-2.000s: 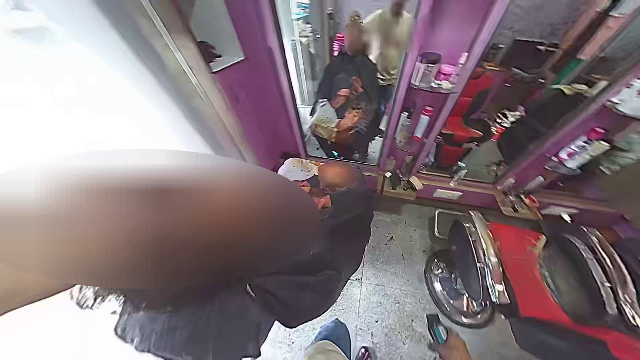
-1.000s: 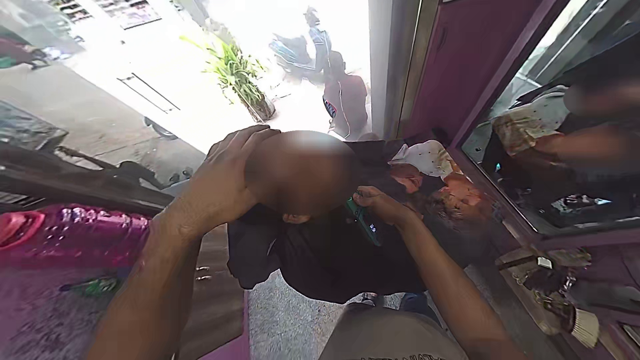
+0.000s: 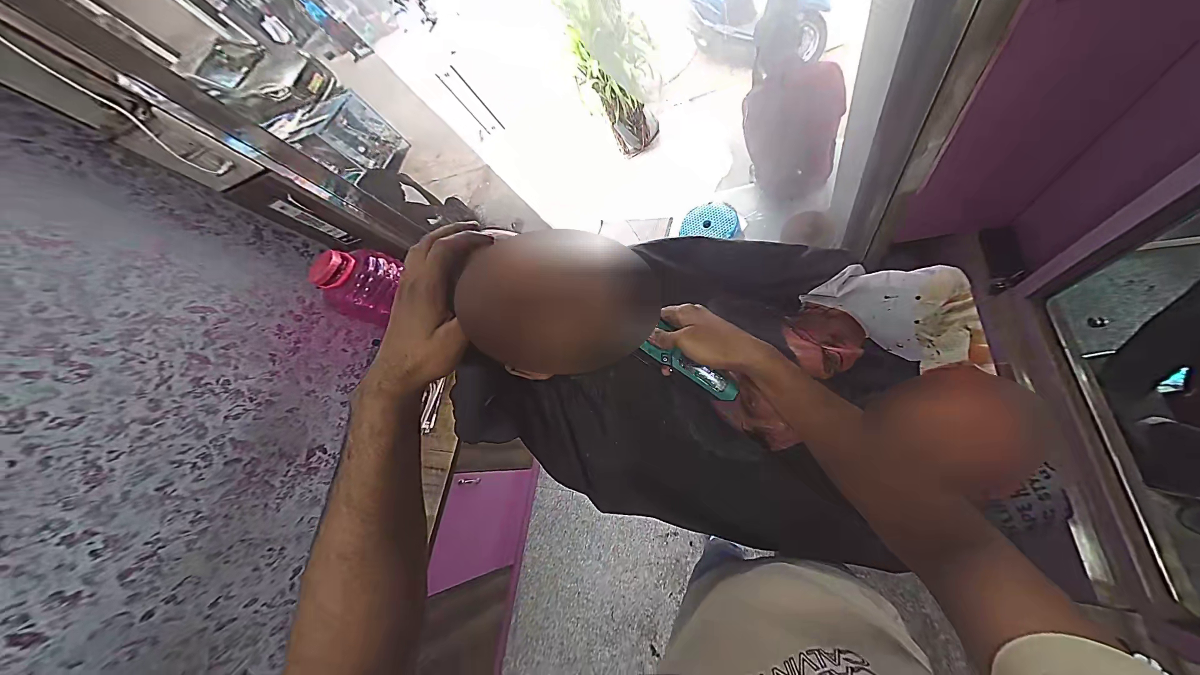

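A seated person's head (image 3: 558, 305), blurred, is at the middle of the head view, above a dark cape (image 3: 647, 450). My left hand (image 3: 427, 305) rests on the left side of that head, with its fingers curved over the hair. On the other side my right hand (image 3: 708, 337) grips a teal hair clipper (image 3: 698, 373), whose upper end is close to the head's side. Whether the clipper touches the skin is hidden. Printed faces show on the cape below and beyond my right hand.
A pink plastic bottle (image 3: 361, 284) stands left of my left hand. At the right is a framed mirror (image 3: 1144, 375) beside a purple wall. A blue stool (image 3: 711, 220), a potted plant (image 3: 636, 127) and a person in red (image 3: 795, 122) are beyond. A purple cabinet (image 3: 478, 530) is below left.
The view has swung strongly since two seconds ago. My left hand stays on the head and my right hand still holds the clipper beside it, as one second ago.
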